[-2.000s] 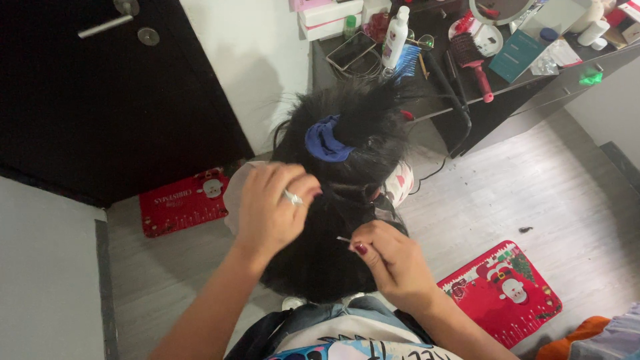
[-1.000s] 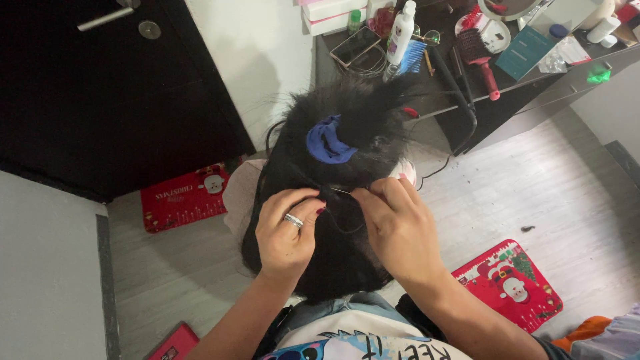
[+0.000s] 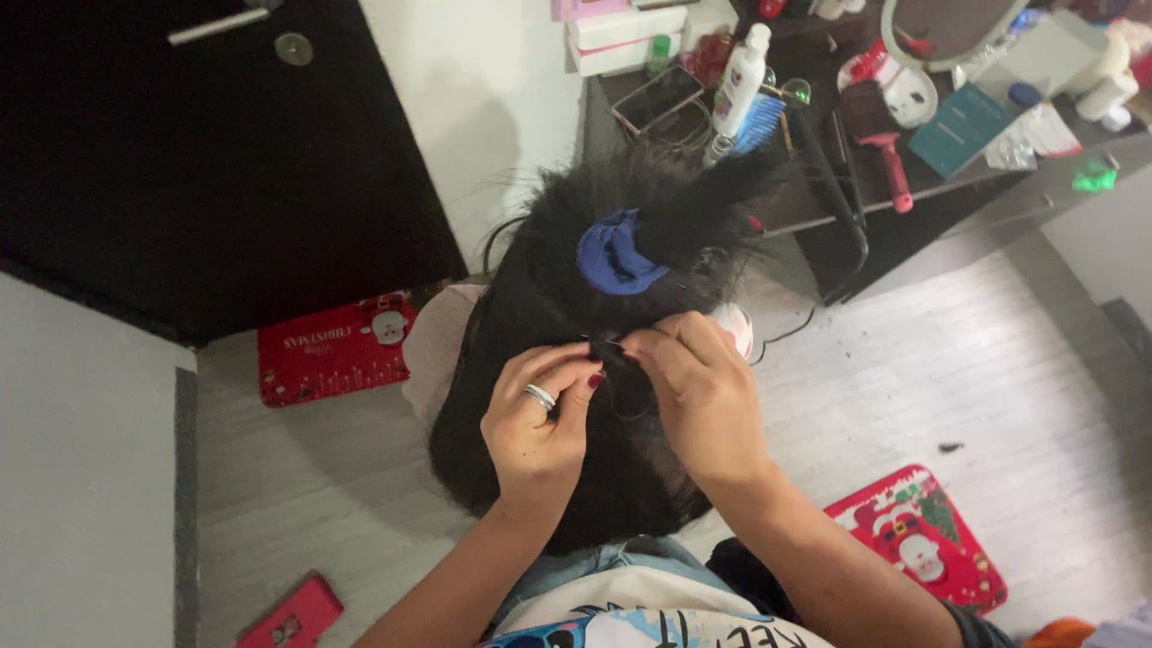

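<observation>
A person's long black hair point(image 3: 540, 306) fills the middle of the view, its top part gathered in a blue fabric scrunchie point(image 3: 619, 256). Below the scrunchie, my left hand point(image 3: 543, 418), with rings on one finger, pinches a few strands between thumb and fingers. Close beside it, my right hand point(image 3: 702, 387) has its fingertips closed on a thin, needle-like thing point(image 3: 614, 342) at the hair; its exact kind is too small to tell. The fingertips of both hands nearly touch. A thin dark loop, hair or thread, hangs beneath them.
At upper right a dark desk point(image 3: 810, 211) holds a white bottle point(image 3: 742, 79), a blue comb point(image 3: 761, 121), a pink-handled hairbrush point(image 3: 889, 162) and a round mirror point(image 3: 954, 27). Red Christmas mats point(image 3: 333, 351) lie on the floor. A dark door point(image 3: 207, 153) stands at left.
Two seconds ago my hands were apart, the left raised over the hair and the right lower with a thin thing. They have come together just below the scrunchie.
</observation>
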